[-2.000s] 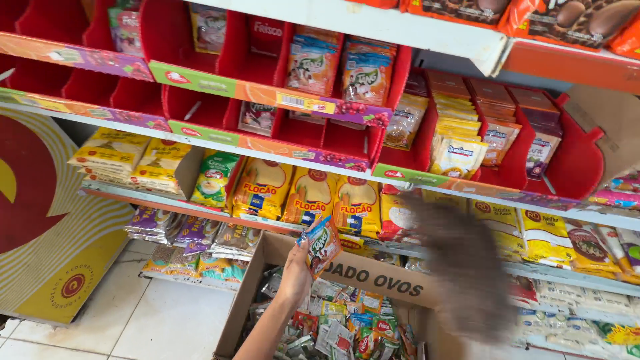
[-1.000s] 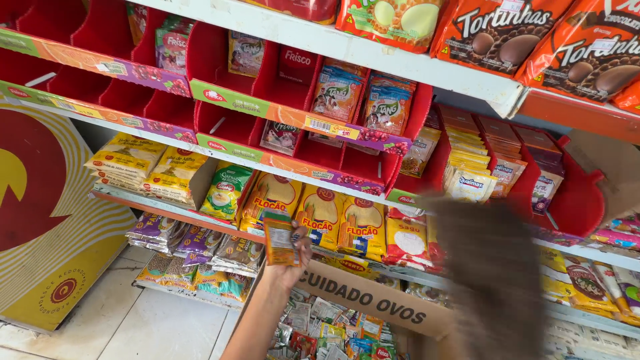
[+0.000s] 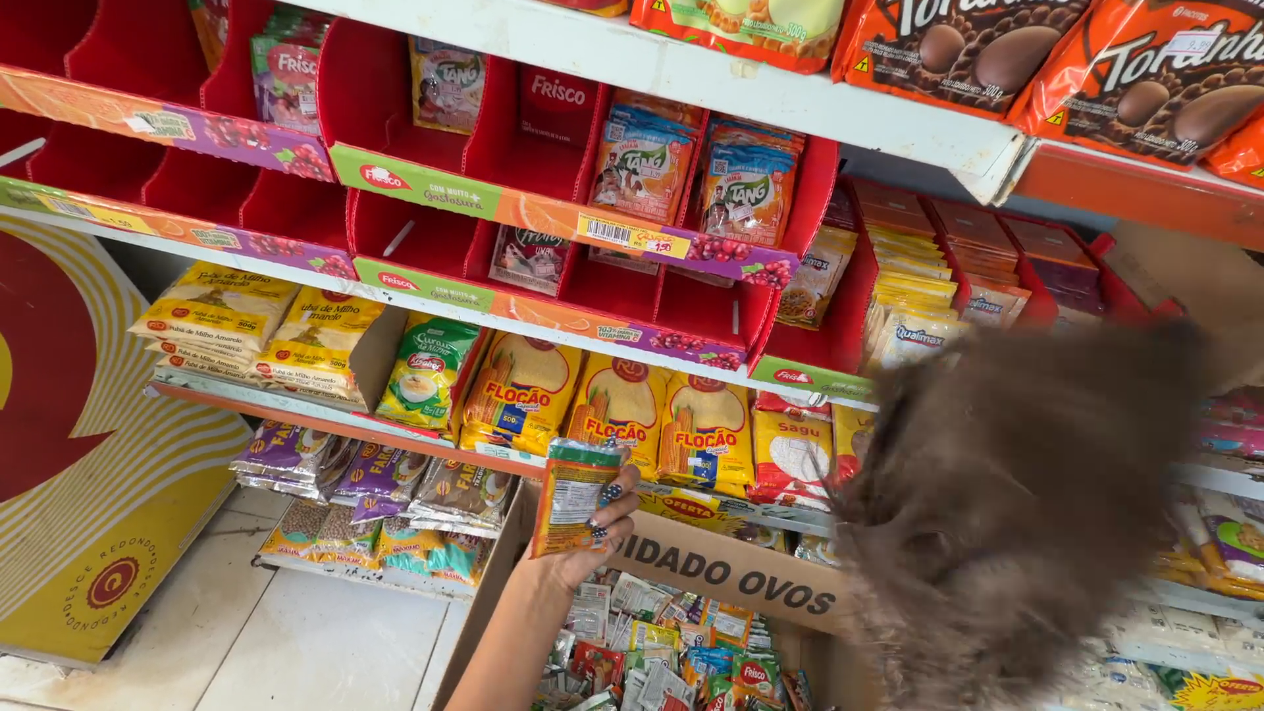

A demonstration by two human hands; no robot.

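My left hand (image 3: 592, 533), with dark patterned nails, grips an orange drink-mix packet (image 3: 573, 497) with a green top edge, its printed back facing me. The hand is raised above an open cardboard box (image 3: 726, 573) full of mixed small packets (image 3: 681, 652). Behind the held packet stand yellow bags of corn flakes (image 3: 518, 390) on a shelf. Above them is a red display rack with compartments (image 3: 425, 242), some holding Tang packets (image 3: 644, 163). My right hand is not visible; blurred dark hair hides much of the right side.
A white shelf edge (image 3: 691, 74) with chocolate egg bags (image 3: 963, 49) runs across the top. Yellow flour bags (image 3: 321, 341) and lower shelves of bagged goods (image 3: 380, 479) are at the left. A yellow and red panel (image 3: 109, 553) stands on the tiled floor (image 3: 296, 632).
My left hand has turned the packet so that its back shows, and raised it from over the box toward the corn flake bags. The dark hair covers more of the right side.
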